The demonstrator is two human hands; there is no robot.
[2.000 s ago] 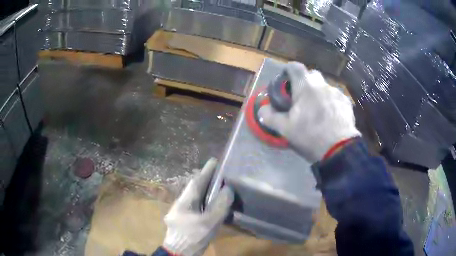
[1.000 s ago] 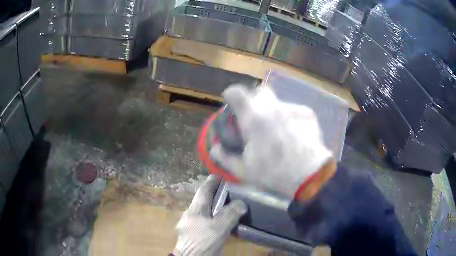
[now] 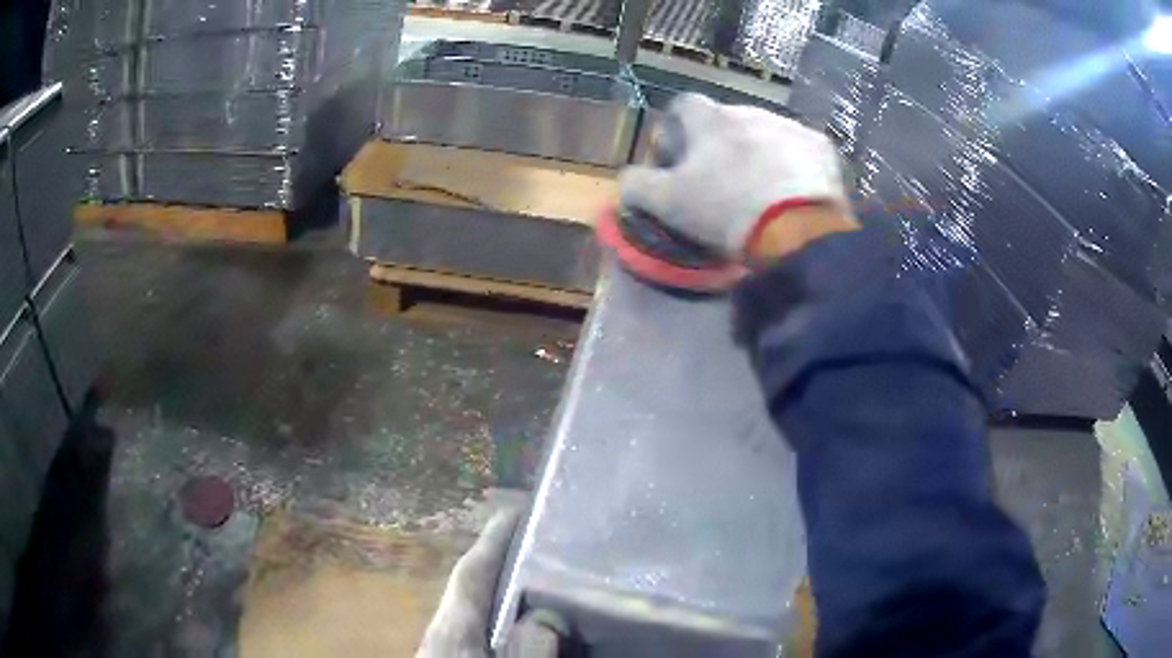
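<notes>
The grey sheet-metal housing (image 3: 668, 444) stands lengthwise in front of me, its broad face up and its near end low in the picture. My right hand (image 3: 733, 174), in an off-white glove with a red cuff edge, grips the sander from above. The sander's red-orange rim (image 3: 681, 271) sits at the far end of the broad face. My left hand (image 3: 473, 598), also gloved, holds the housing's near left edge; it is partly cut off by the lower edge of the picture and partly hidden by the housing.
Cardboard (image 3: 347, 591) lies on the floor beneath. A reddish-brown disc (image 3: 207, 500) lies at the left. Behind are stacked housings (image 3: 476, 244) on a wooden pallet (image 3: 476, 294). Film-wrapped stacks stand at the right (image 3: 1028, 206) and back left (image 3: 212, 109). Another stack edges the far left.
The sander, off to the left of the housing one second ago, is now on its far end. The housing's broad face is turned up again. The view has shifted slightly.
</notes>
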